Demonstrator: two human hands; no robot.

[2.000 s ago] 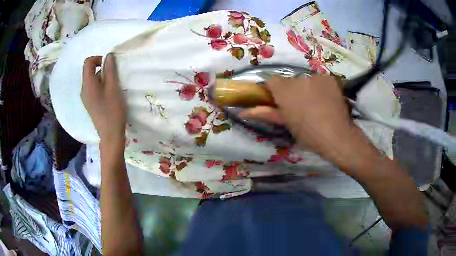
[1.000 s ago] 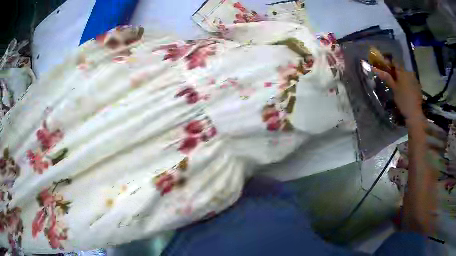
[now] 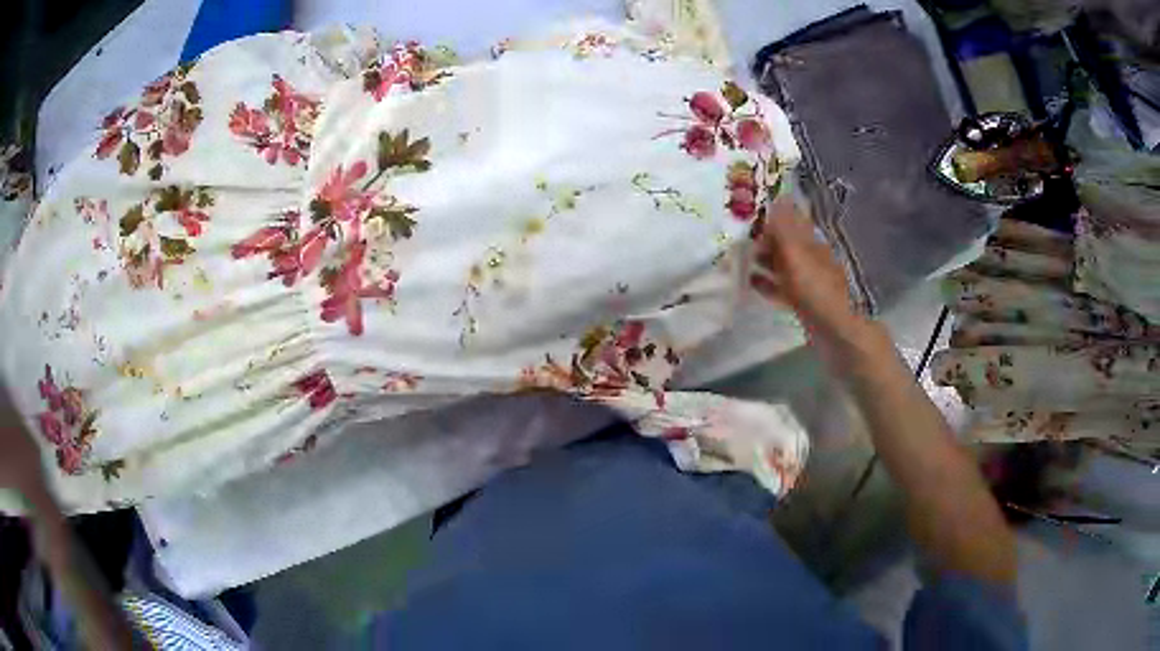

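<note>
A cream floral dress point(image 3: 509, 242) with pink-red flowers and a gathered waist is spread over the white padded table. My right hand point(image 3: 799, 267) is at its right end, fingers bent and closed on the cloth edge. A short floral end point(image 3: 744, 439) hangs off the near side. My left hand is mostly cut off and blurred at the left edge point(image 3: 15, 445); its fingers cannot be made out. The steam iron point(image 3: 1005, 159), silver with a wooden handle, lies at the far right, untouched, by the dark grey rest pad point(image 3: 884, 153).
Floral garments point(image 3: 1062, 343) hang at the right, close to my right forearm. A blue bar point(image 3: 235, 26) crosses the far left. The white table edge point(image 3: 293, 515) runs near my body. Striped cloth point(image 3: 178, 623) lies at the lower left.
My right hand held the iron over the dress, then at the rest pad; it has let go and moved left to the dress. The dress has shifted and lies flatter.
</note>
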